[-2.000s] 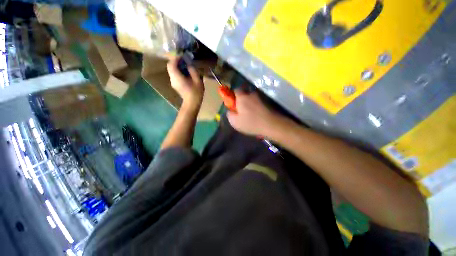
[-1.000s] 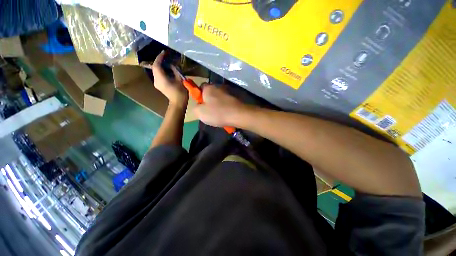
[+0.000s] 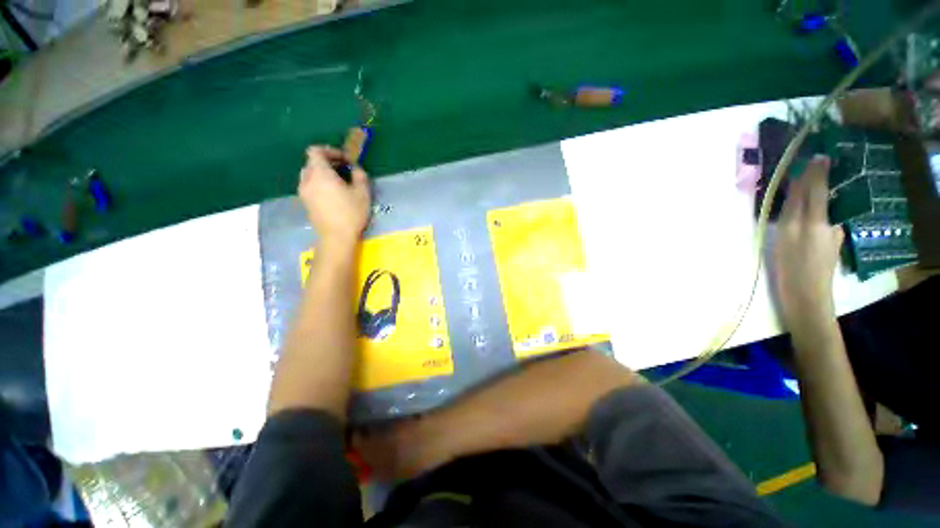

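Observation:
My left hand (image 3: 335, 196) reaches over the far edge of the worktop. Its fingertips grip the lower end of a battery assembly (image 3: 357, 144), brown and blue, whose thin wires point away over the green belt. My right hand (image 3: 387, 454) is low at the near edge, blurred and partly hidden. A bit of the orange tool handle (image 3: 358, 464) shows at it; the tool's shaft is not visible. The grey printed sheet (image 3: 464, 289) with yellow panels and a headphone picture lies under my left forearm.
More battery assemblies lie on the green belt (image 3: 454, 62), such as a brown and blue one (image 3: 596, 97). At right, another person's hand (image 3: 809, 242) is at a black block (image 3: 775, 155), beside green circuit boards (image 3: 871, 191). A pale cable (image 3: 761, 268) crosses there.
The view has swung up from the floor and boxes to the worktop and belt. My left hand has moved from below the table edge to the belt and taken hold of a battery assembly.

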